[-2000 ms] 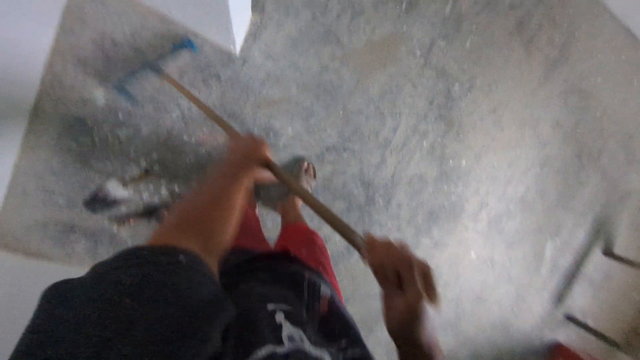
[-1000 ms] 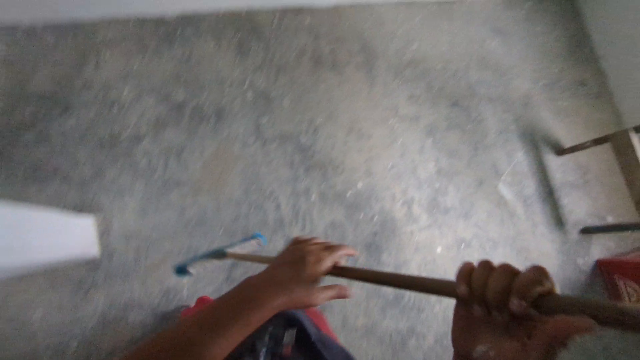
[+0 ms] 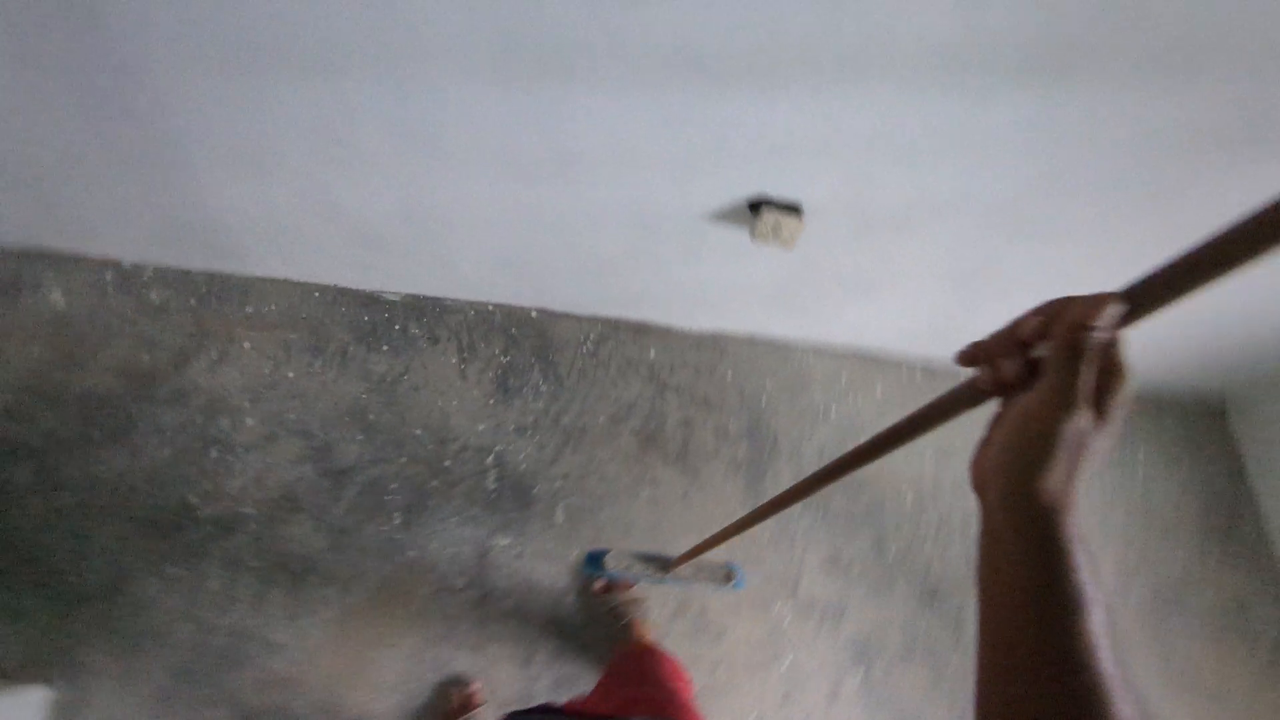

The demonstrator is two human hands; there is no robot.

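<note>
My right hand (image 3: 1050, 385) is closed around a long brown pole (image 3: 850, 460) at the right. The pole runs up past my hand to the right edge and down to a wide, flat, blue-ended tool head (image 3: 665, 568). That head lies at the floor, close to a foot (image 3: 615, 590) below a red trouser leg. Blur hides the exact kind of head. My left hand is out of view.
A speckled grey floor (image 3: 400, 450) meets a white wall (image 3: 450, 150) along a slanting edge. On the wall is a small pale fitting (image 3: 777, 224) with a dark top. Another foot (image 3: 455, 695) shows at the bottom, and a white corner (image 3: 25, 700) at lower left.
The view has swung to the wall. My left hand, on the pole earlier, has gone out of view. The pole now slopes more steeply up to the right. The chair-like legs at the right are gone from view.
</note>
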